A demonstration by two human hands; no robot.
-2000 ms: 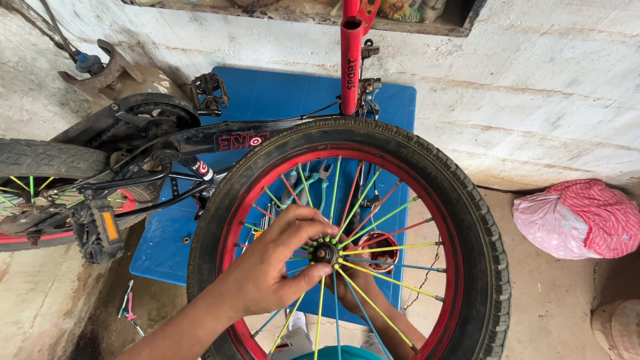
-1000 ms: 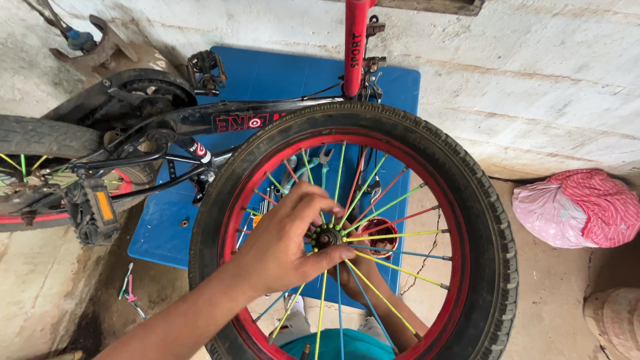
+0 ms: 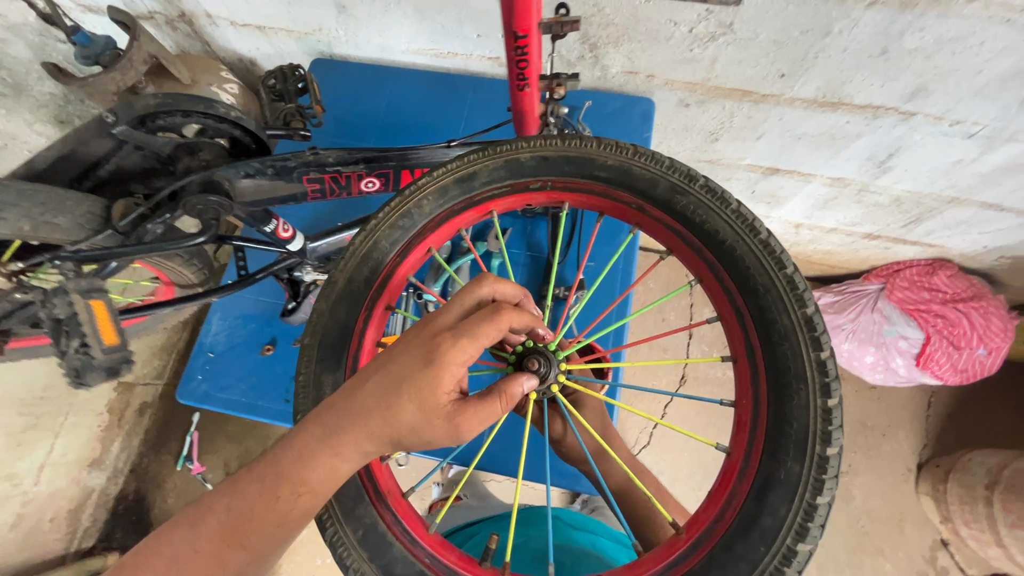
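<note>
A bicycle wheel with a black tire, a red rim and multicoloured spokes faces the camera. Its dark hub lies between the thumb and fingertips of my left hand; the thumb touches the axle end, and the fingers curl just above. Behind the spokes, my right hand reaches to the back of the hub, its fingertips hidden. A black bicycle frame with a red fork tube lies beyond the wheel. Through the spokes, teal-handled pliers and a small red container partly show.
The bicycle rests over a blue table beside a whitish wall. A small loose metal part lies on the tabletop. At left are a pedal and the other wheel. A pink cloth bundle sits on the floor at right.
My left fingers have shifted slightly about the hub, with the thumb now on the axle end. My right hand has stayed behind the wheel.
</note>
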